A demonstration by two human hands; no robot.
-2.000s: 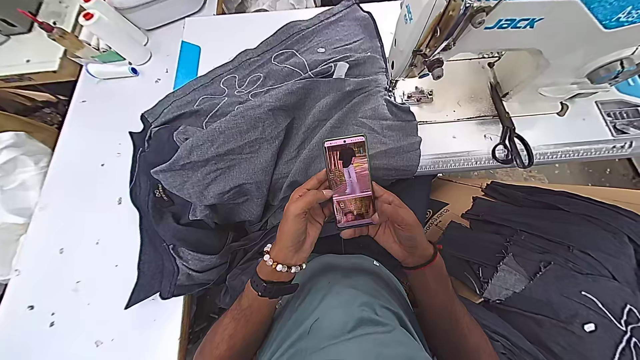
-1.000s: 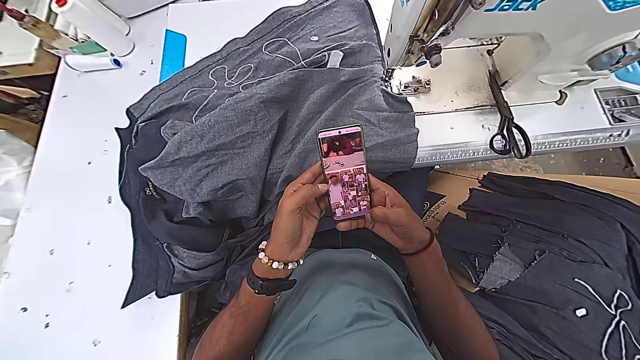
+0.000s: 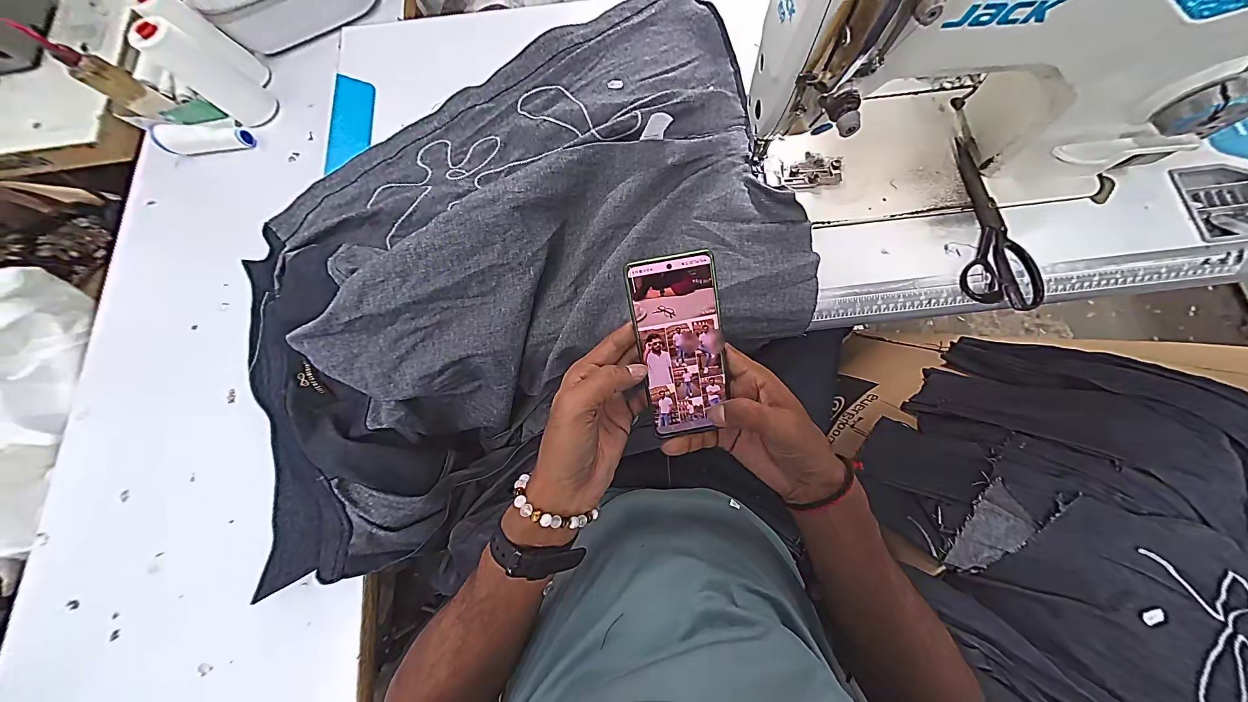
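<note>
A smartphone (image 3: 680, 341) is held upright between both hands in front of my body, its lit screen showing a grid of pictures. My left hand (image 3: 592, 414) grips its left edge, the thumb at the side of the screen. On the other side my right hand (image 3: 770, 419) supports the phone's lower right edge, its thumb over the bottom of the screen. Beyond and beneath the phone lies a dark grey denim garment (image 3: 468, 283) with loose white thread on top. The garment's right end reaches the needle area of a Jack sewing machine (image 3: 975, 58).
Black-handled scissors (image 3: 999, 263) lie on the machine bed. White thread cones (image 3: 205, 73) and a small spool (image 3: 203, 139) stand or lie at the back left, near a blue flat piece (image 3: 349, 122). Dark cloth pieces (image 3: 1131, 468) rest on cardboard (image 3: 1102, 363) at the right.
The phone's screen has gone from one large picture to a grid of small pictures. Both hands still hold the phone in about the same place.
</note>
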